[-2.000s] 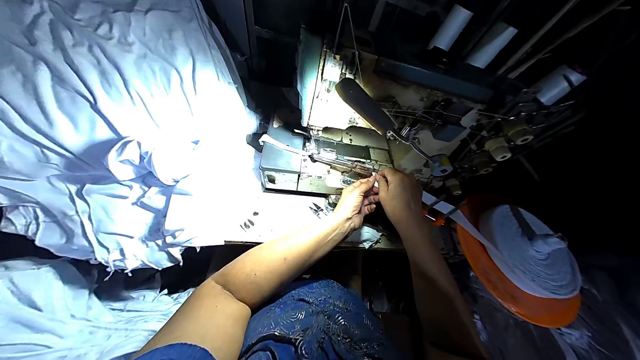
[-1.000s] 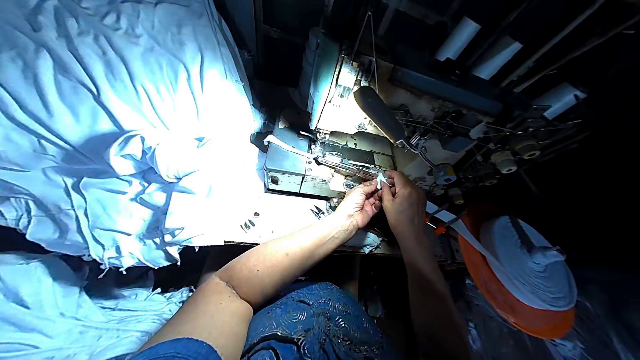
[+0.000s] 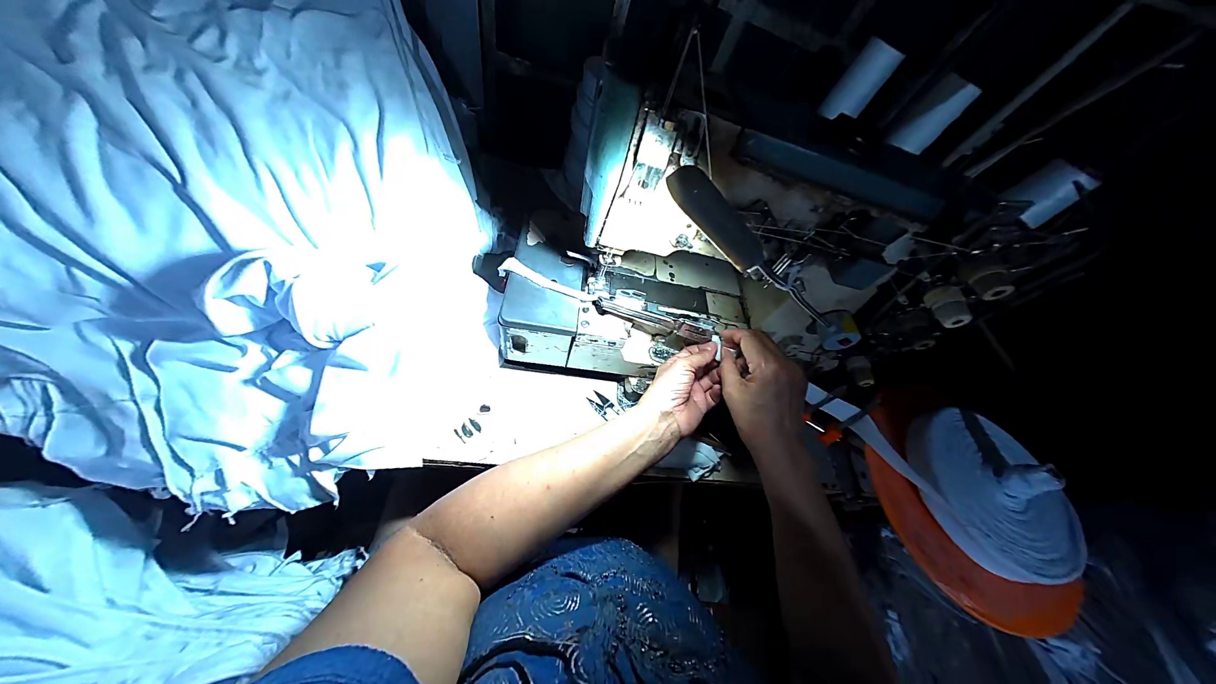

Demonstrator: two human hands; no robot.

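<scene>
Both my hands meet at the near right of an industrial sewing machine [image 3: 541,313]. My left hand [image 3: 686,388] pinches the end of a white fabric strip [image 3: 718,348] between thumb and finger. Touching the same end, my right hand [image 3: 760,385] has its fingertips bent around it. Just beyond them lies a metal binding folder [image 3: 655,319] on the machine bed. Another piece of white strip [image 3: 541,279] comes out on the left side, past the needle area. From a large roll of white tape [image 3: 997,494] at the right, a band runs toward the machine, partly hidden by my right forearm.
White fabric [image 3: 285,190] is heaped at the left. Small thread snips [image 3: 602,406] lie near the table's front edge, with small dark pieces [image 3: 469,429] beside them. An orange dish [image 3: 1026,608] carries the roll. Thread cones [image 3: 863,78] stand at the back right, and a dark-handled lever [image 3: 714,218] overhangs the bed.
Both hands stay close together at the folder. The small white strip end between the fingers shows more plainly than two seconds ago.
</scene>
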